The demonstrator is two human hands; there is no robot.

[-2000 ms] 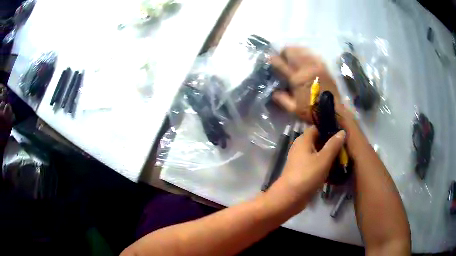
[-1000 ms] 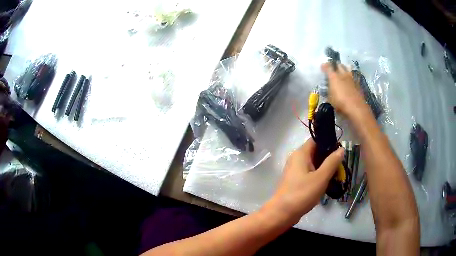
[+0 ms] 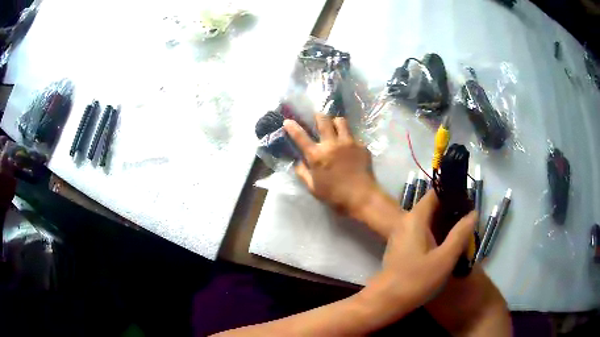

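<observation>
My left hand (image 3: pixel 427 243) is closed round an unbagged black coiled cable (image 3: pixel 452 184) with a yellow plug (image 3: pixel 441 146) and a thin red wire. My right hand (image 3: pixel 339 164) reaches left past my left wrist. Its spread fingers touch a bagged black cable bundle (image 3: pixel 271 135) near the table's left edge; whether it grips is unclear. Another bagged bundle (image 3: pixel 329 72) lies just beyond its fingertips. Bagged black coils (image 3: pixel 431 85) lie beyond my left hand. Dark tubes with pale tips (image 3: pixel 501 217) lie around and partly behind the held coil.
More bagged cables lie to the right (image 3: pixel 485 115), (image 3: pixel 558 187). Across a gap, the left table (image 3: pixel 164 164) holds dark tubes (image 3: pixel 99 135), a bagged cable (image 3: pixel 46 112) and pale bagged parts (image 3: pixel 217 23). Part of another person's hand may show at the far left edge.
My right hand has moved from the upper middle to the left bundles, which have shifted. Bagged black coils now lie at the upper middle. My left hand and coil have moved slightly right.
</observation>
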